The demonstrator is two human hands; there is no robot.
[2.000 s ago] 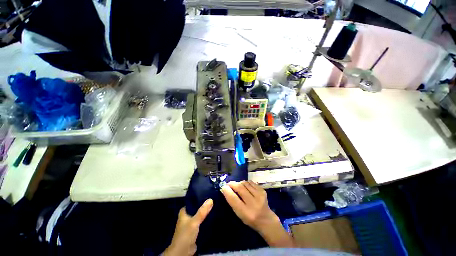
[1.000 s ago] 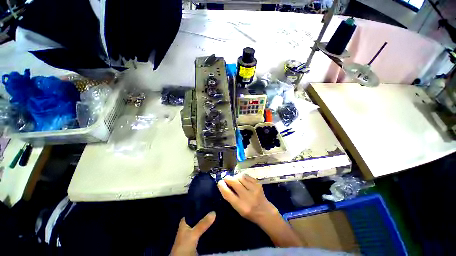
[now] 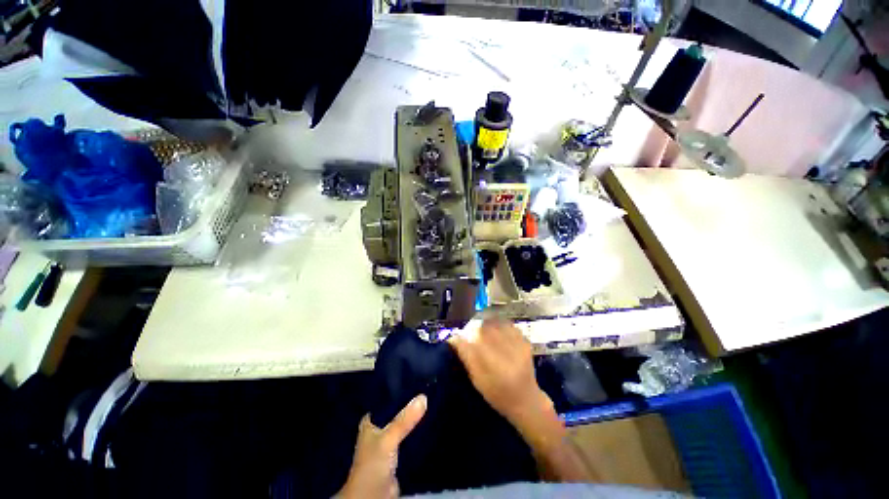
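A dark garment [image 3: 414, 375] lies over my lap and rises to the near end of the button-sewing machine [image 3: 426, 210]. My left hand [image 3: 382, 446] holds the garment low on its left side, thumb on top of the cloth. My right hand [image 3: 495, 359] is at the metal clamp [image 3: 432, 333] at the machine's near end. Its fingertips are blurred and partly hidden, so I cannot tell whether they hold a button. The button tray [image 3: 558, 287] with black buttons stands right of the machine.
A black bottle [image 3: 493, 131] and a numbered box [image 3: 502, 208] stand behind the tray. A white basket [image 3: 200, 246] with a blue bag [image 3: 93, 185] is at left. A thread cone [image 3: 675, 80] is upper right. A blue crate [image 3: 726, 441] is lower right. Dark cut pieces [image 3: 292, 49] hang at the back.
My right hand has turned, with its knuckles now higher and closer to the machine's right side. My left hand has stayed on the garment, shifted slightly. The view has moved a little.
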